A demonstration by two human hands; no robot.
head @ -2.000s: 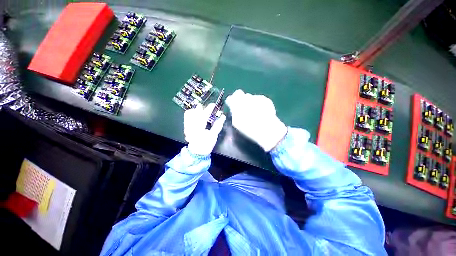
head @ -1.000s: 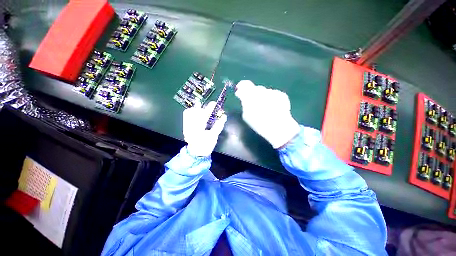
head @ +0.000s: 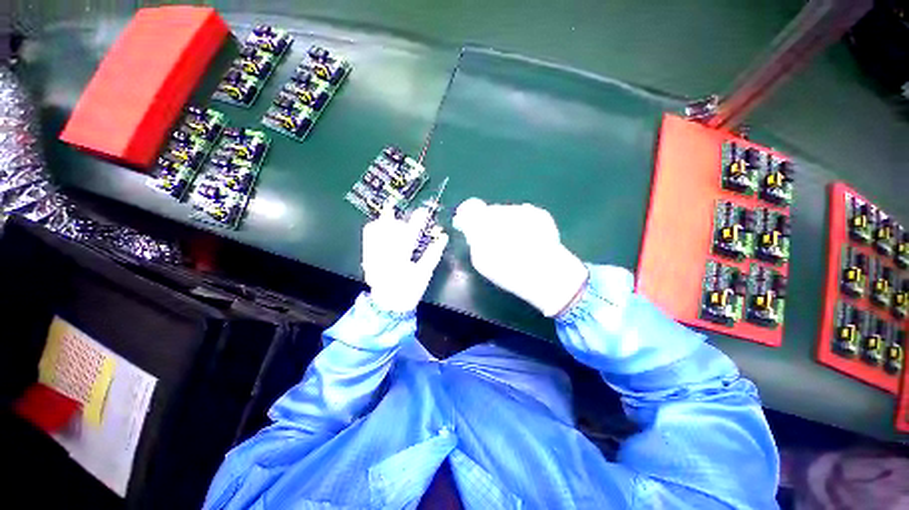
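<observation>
My left hand (head: 401, 261), in a white glove, grips a circuit board (head: 427, 231) that is tilted nearly edge-on between thumb and fingers. A thin pointed end sticks up at the board's top; what it is cannot be told. My right hand (head: 520, 254), also gloved, is just right of the board with its fingers bunched and not clearly touching it. Whether it holds a tool is hidden. A joined board panel (head: 374, 191) lies on the green mat just beyond my left fingertips.
Several joined panels (head: 306, 92) lie at left beside a thick red block (head: 145, 85). At right, a red pad (head: 673, 214) bears boards, with another red pad (head: 829, 289) beyond it. A slanting metal post (head: 787, 65) stands behind. Black bins (head: 189, 364) are at lower left.
My right hand moved away to the right, then came back left and slightly down towards the board. My left hand keeps hold of the board, with only a slight shift and tilt.
</observation>
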